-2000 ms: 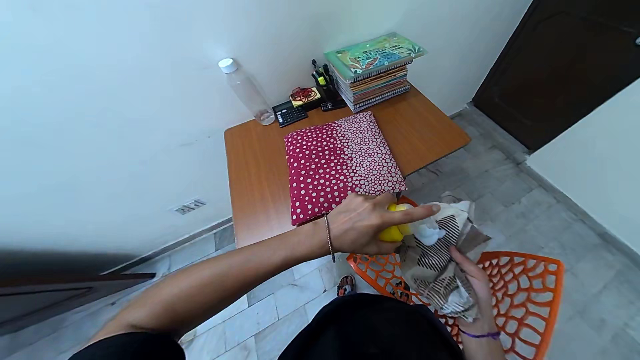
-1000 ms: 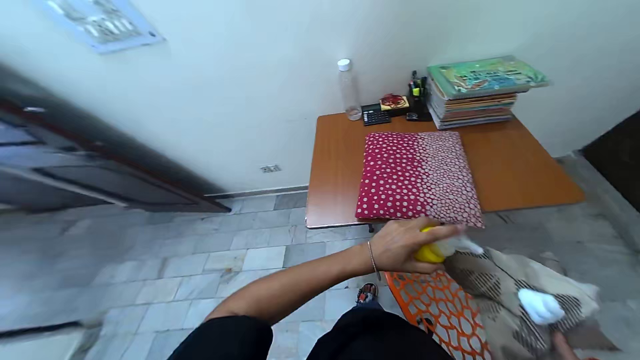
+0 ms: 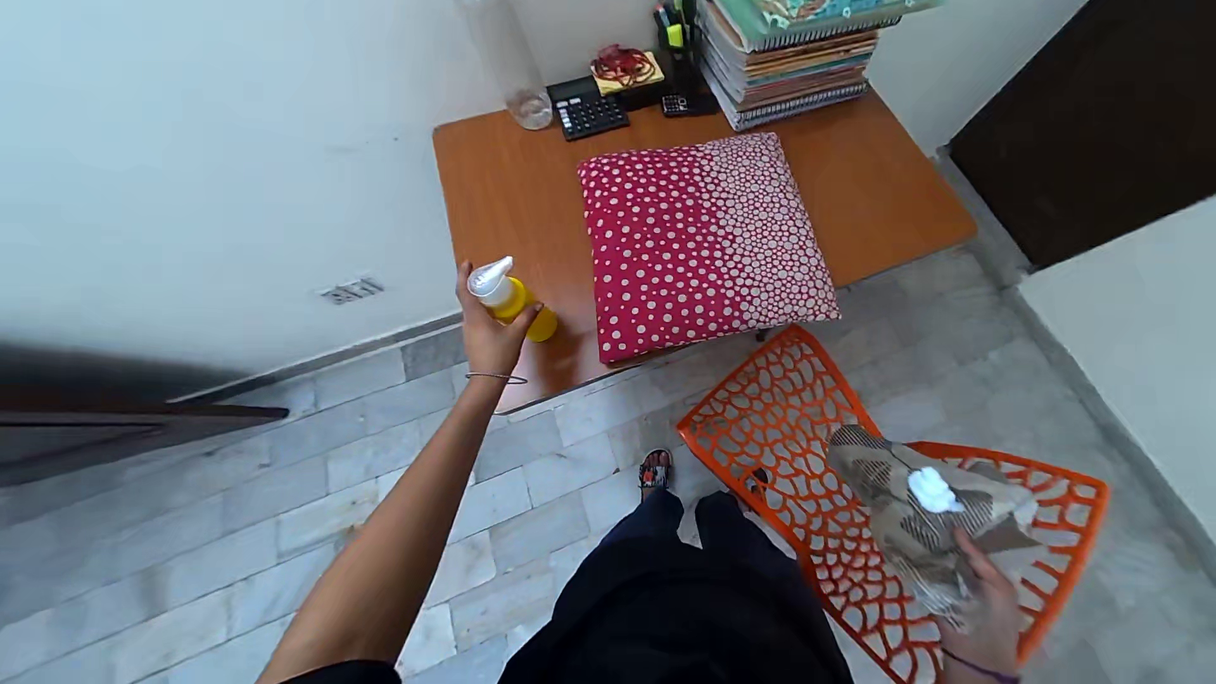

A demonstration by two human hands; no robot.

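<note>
My left hand [image 3: 494, 332] is wrapped around a yellow pump bottle [image 3: 542, 324] with a white pump head, at the left front part of the wooden table. Over the orange chair at the lower right, my right hand [image 3: 988, 594] holds a patterned grey-beige cloth [image 3: 893, 522]. A blob of white foam [image 3: 933, 490] lies on the cloth, just beyond my right fingertips. Whether the bottle's base touches the table is hard to tell.
A pink dotted cushion [image 3: 698, 247] lies on the wooden table [image 3: 503, 190]. Behind it stand a clear bottle [image 3: 529, 106], a calculator [image 3: 591, 115], a pen holder and stacked notebooks [image 3: 788, 76]. The orange perforated chair [image 3: 760, 418] is beside the table's front edge.
My left hand has carried the yellow bottle from beside the cloth to the left side of the table. White foam on the cloth shows uncovered. The view has shifted.
</note>
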